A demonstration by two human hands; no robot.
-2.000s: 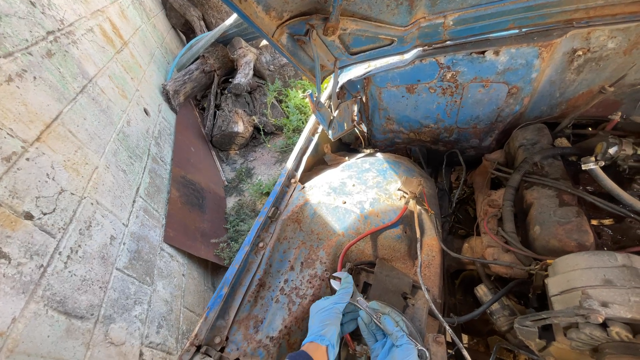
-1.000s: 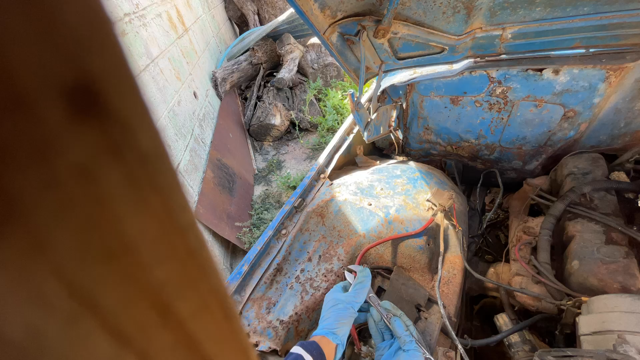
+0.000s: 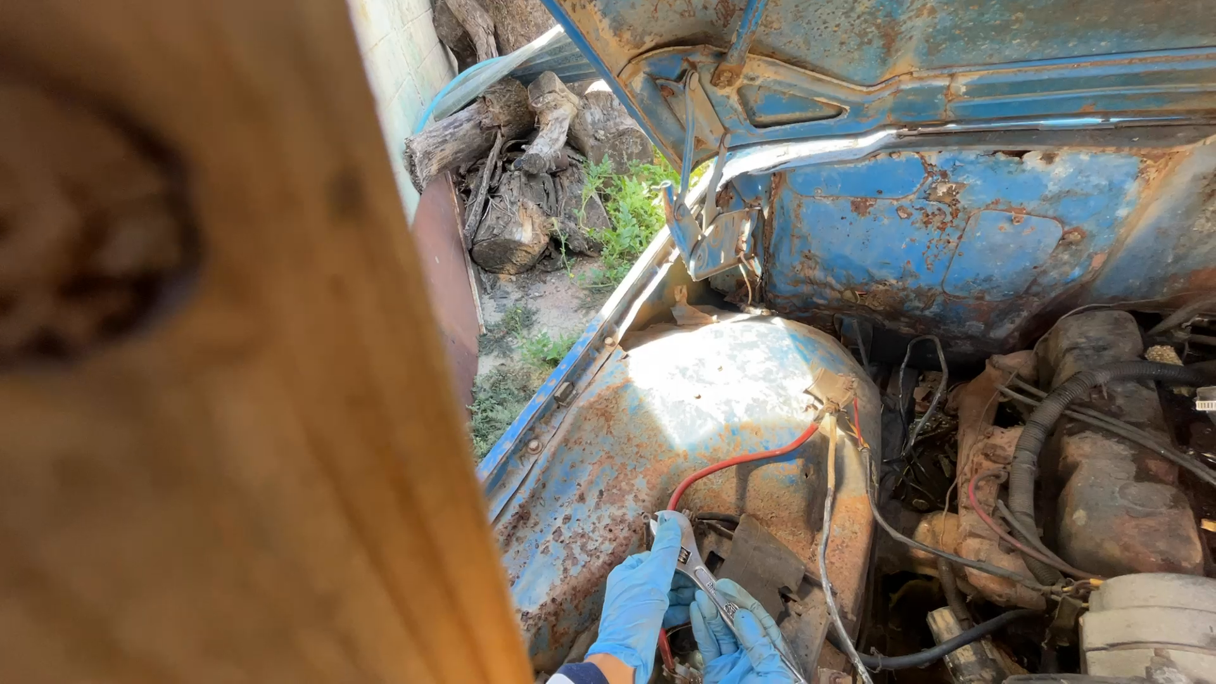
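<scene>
An adjustable wrench point(image 3: 708, 577) lies slantwise across both gloved hands, its head up beside the red cable point(image 3: 736, 463). My left hand point(image 3: 638, 598), in a blue glove, grips the wrench near its head, fingers at the jaw. My right hand point(image 3: 741, 638), also gloved in blue, has its fingers around the handle lower down. What the jaws touch is too small to tell. The red cable runs from a connector on the rusty blue inner fender point(image 3: 608, 456) down behind my left hand. A dark metal bracket point(image 3: 760, 560) sits just right of the wrench.
A blurred wooden beam point(image 3: 256, 380) fills the left side close to the camera. The raised hood point(image 3: 902, 57) spans the top. At the right are the engine point(image 3: 1121, 456), a corrugated hose point(image 3: 1031, 456) and loose wires. Logs point(image 3: 513, 218) and weeds lie beyond the fender edge.
The wooden beam, absent two seconds ago, has come into view at the left. The view has shifted somewhat. Both hands remain on the wrench beside the red cable.
</scene>
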